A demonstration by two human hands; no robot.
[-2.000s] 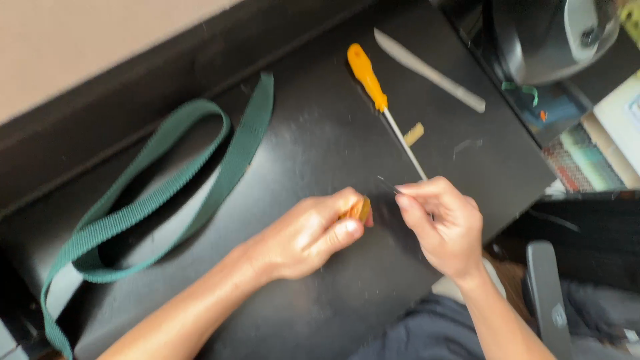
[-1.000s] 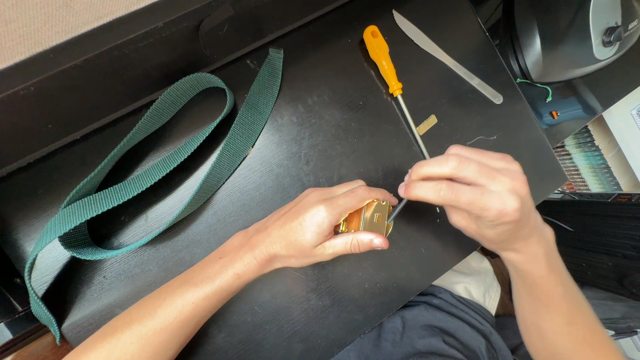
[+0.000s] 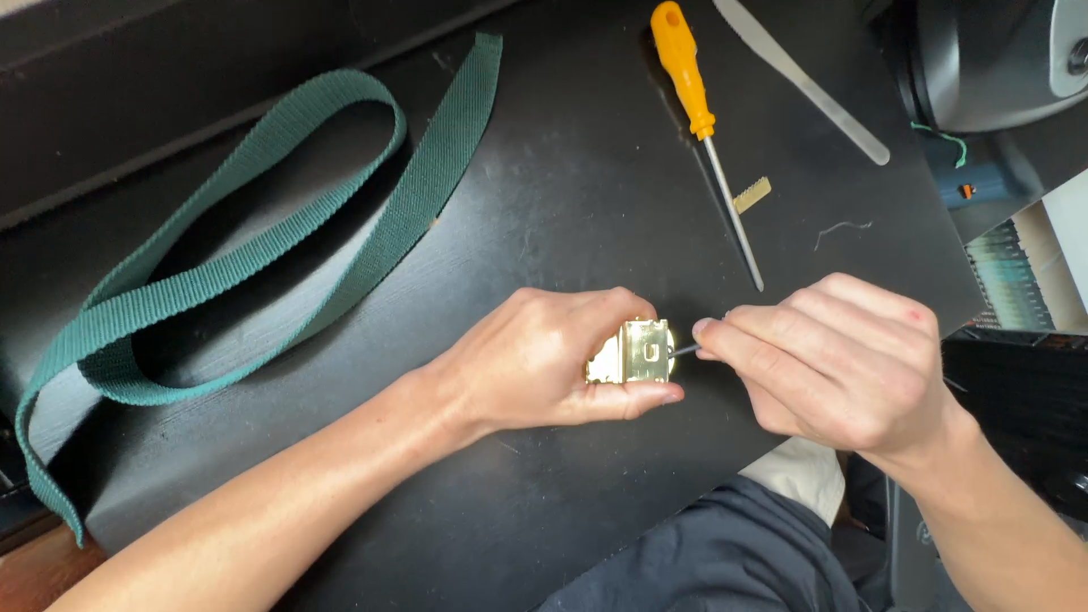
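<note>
My left hand (image 3: 552, 361) grips a shiny brass-coloured metal belt buckle (image 3: 647, 350) between thumb and fingers. Pinched in my right hand (image 3: 837, 361) is a thin dark metal pin or tool (image 3: 685, 349), its far end at the buckle's right edge; most of it is hidden by my fingers. Beyond my hands lies a screwdriver with a yellow handle (image 3: 677, 64), its shaft pointing toward me. A small toothed brass-coloured strip (image 3: 752, 195) rests beside that shaft. The green webbing strap (image 3: 229, 272) lies in loose loops to the left.
A metal knife (image 3: 803, 81) lies on the black table (image 3: 561, 212) at the upper right. Past the table's right edge stand a dark rounded appliance (image 3: 986, 68) and a patterned item with a ridged edge (image 3: 1011, 276). A short loose thread (image 3: 841, 228) lies near my right hand.
My right hand has come to the buckle, bringing the thin dark piece against its edge. The buckle shows more from my left hand than in the earliest frame. Strap and screwdriver lie as before.
</note>
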